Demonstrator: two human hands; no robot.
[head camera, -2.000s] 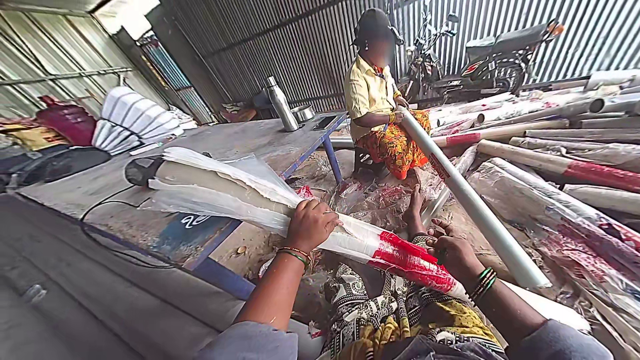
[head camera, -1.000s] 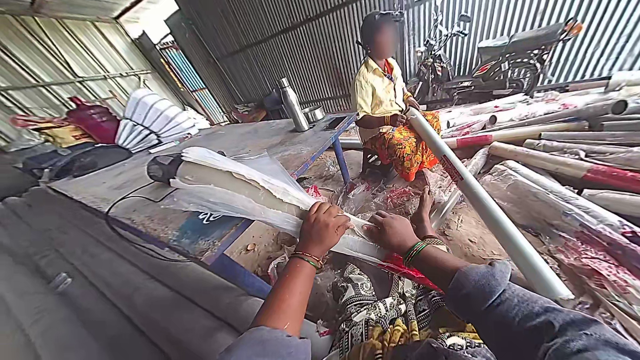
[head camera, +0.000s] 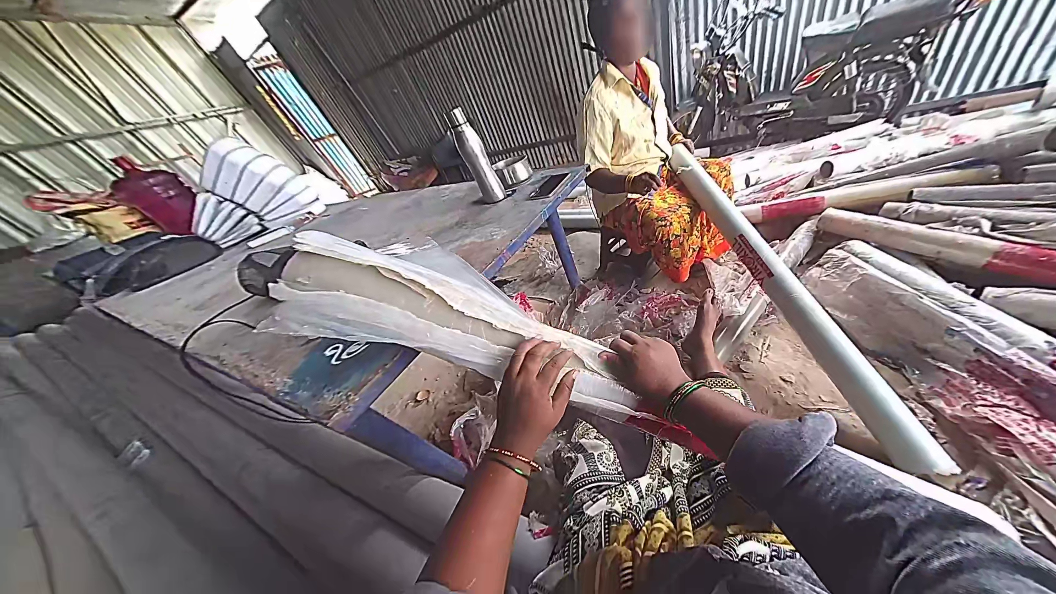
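A long pipe (head camera: 396, 295) in split white plastic wrapping lies slanted across my lap, its far end over a worn table. My left hand (head camera: 535, 388) rests curled over the wrapping (head camera: 396, 328) near the middle of the pipe. Just right of it, my right hand (head camera: 648, 363) has its fingers bent on the edge of the torn wrapping; its fingertips are partly hidden. Red wrapping (head camera: 672, 433) shows below my right wrist. A dark rounded object (head camera: 262, 271) with a black cable sits at the pipe's far end.
Across from me a seated person (head camera: 627, 140) holds a pale pipe (head camera: 817, 330) slanting toward the right. A steel flask (head camera: 476, 157) and a bowl (head camera: 513, 171) stand on the table (head camera: 198, 289). Wrapped pipes (head camera: 932, 239) pile up at right, grey pipes (head camera: 206, 462) lie left. A motorcycle (head camera: 858, 66) stands behind.
My right hand has moved from the lower red part of the pipe up beside my left hand. The wrapping at the far end is spread wider than two seconds ago.
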